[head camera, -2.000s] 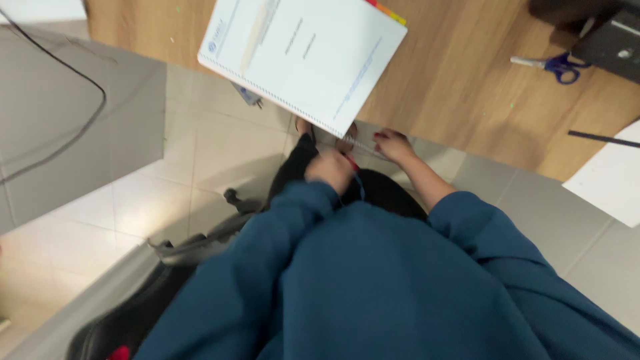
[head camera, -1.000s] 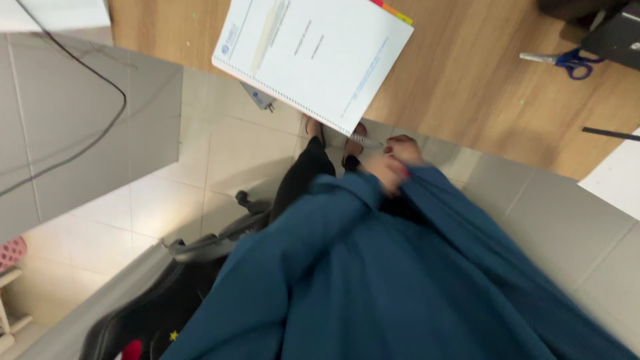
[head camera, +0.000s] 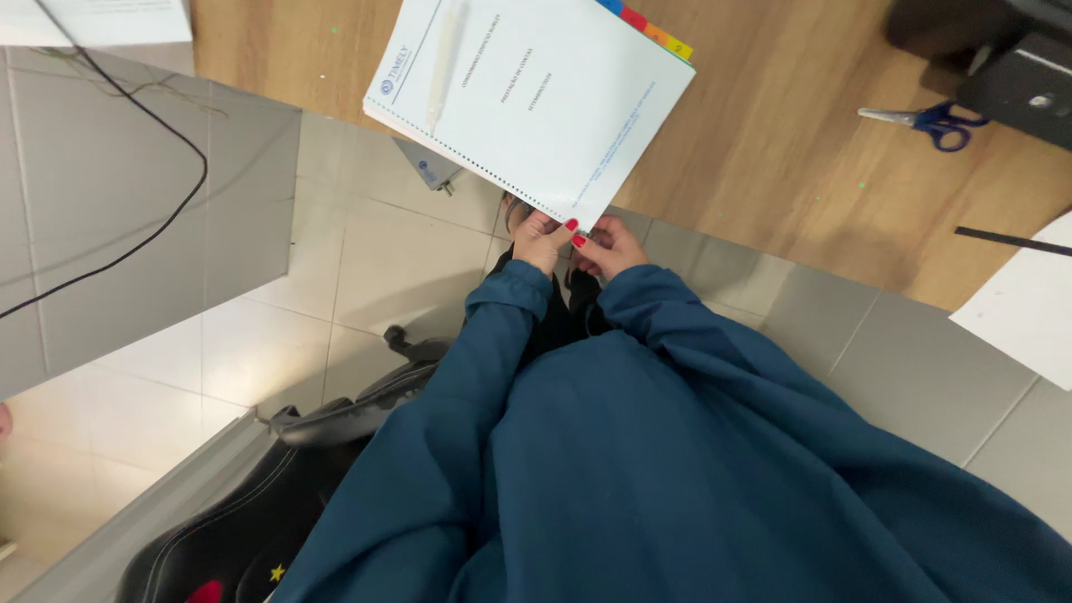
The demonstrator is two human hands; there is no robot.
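A stack of hole-punched sheets (head camera: pixel 561 109) under a clear-looking cover, bearing writing, lies at an angle on the wooden desk, its near corner past the edge. Coloured index tabs (head camera: pixel 645 27) stick out on its far side. My left hand (head camera: pixel 540 241) grips that near corner, its thumb on top beside the row of holes. Close against it on the right, my right hand (head camera: pixel 613 248) pinches a small grey piece of spiral binding coil (head camera: pixel 584 236) at the corner. The fingers hide most of the coil. How far it runs through the holes cannot be told.
Blue-handled scissors (head camera: pixel 945 126) lie on the desk (head camera: pixel 754 159) near a black device (head camera: pixel 1026 88). A black strip (head camera: pixel 1013 240) overlaps white paper (head camera: pixel 1026 306) at the right. A black cable (head camera: pixel 197 180) hangs at the left, above a black chair (head camera: pixel 243 502).
My hands were apart two seconds ago; both now meet at the stack's near corner. The left hand has moved up to that corner, and the coil piece shows less than one second ago.
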